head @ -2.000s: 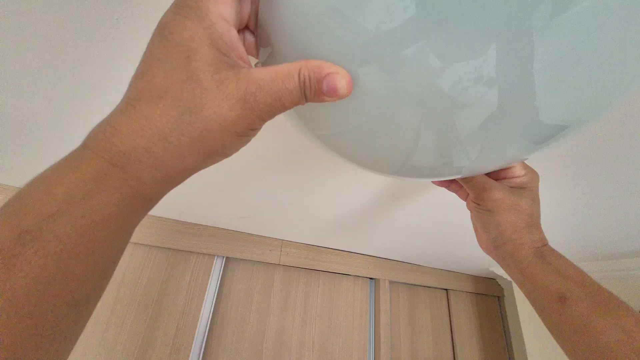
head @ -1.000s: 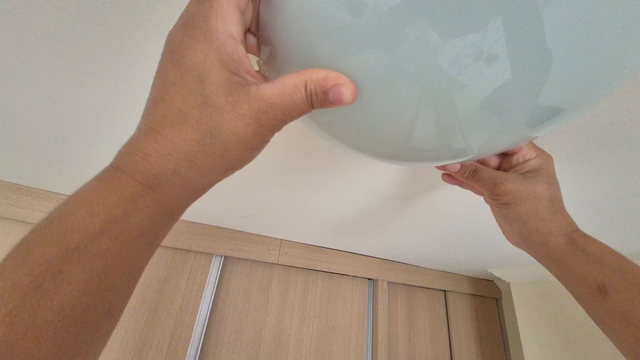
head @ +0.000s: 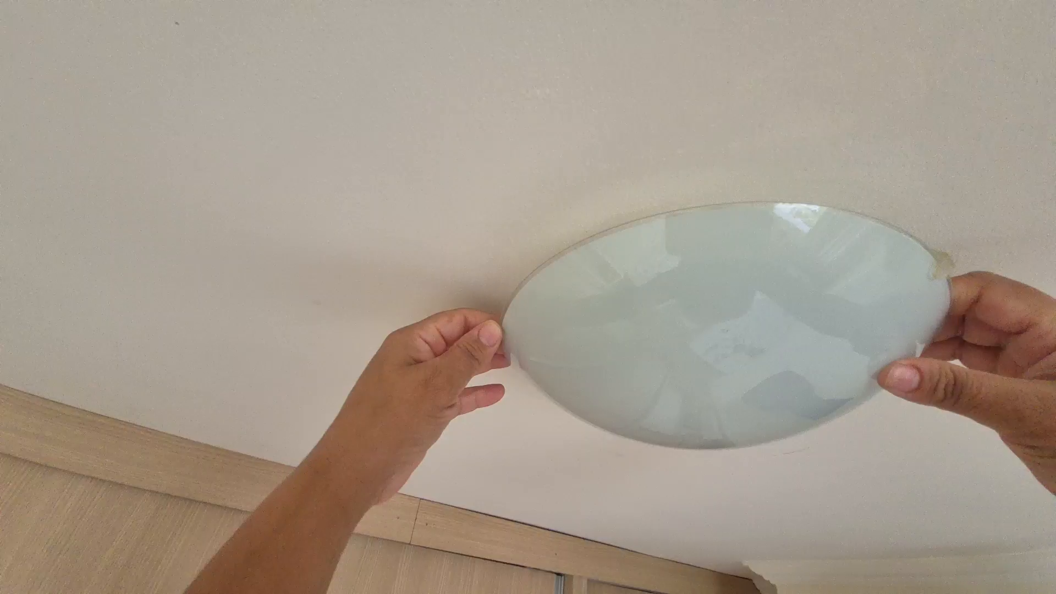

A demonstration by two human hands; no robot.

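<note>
A frosted glass ceiling light shade [head: 726,330], shaped like a shallow dome, sits up at the ceiling with glossy reflections on its surface. At its left rim, my left hand [head: 445,371] pinches the edge between thumb and fingers. My right hand [head: 982,355] grips the opposite side, its thumb against the lower face of the glass and its fingers behind the rim. A small yellowish clip or tab [head: 941,264] shows at the rim just above my right hand. The inside of the shade is hidden.
The pale ceiling [head: 247,181] surrounds the shade. Below it at the lower left runs the wood-grain top trim [head: 487,528] of a wardrobe, with wood-grain panels [head: 99,528] beneath. A pale moulding [head: 907,573] is at the lower right.
The view has shifted a lot, and the whole shade now shows. My left hand has gone from a broad hold with the thumb over the glass to a fingertip pinch at the rim.
</note>
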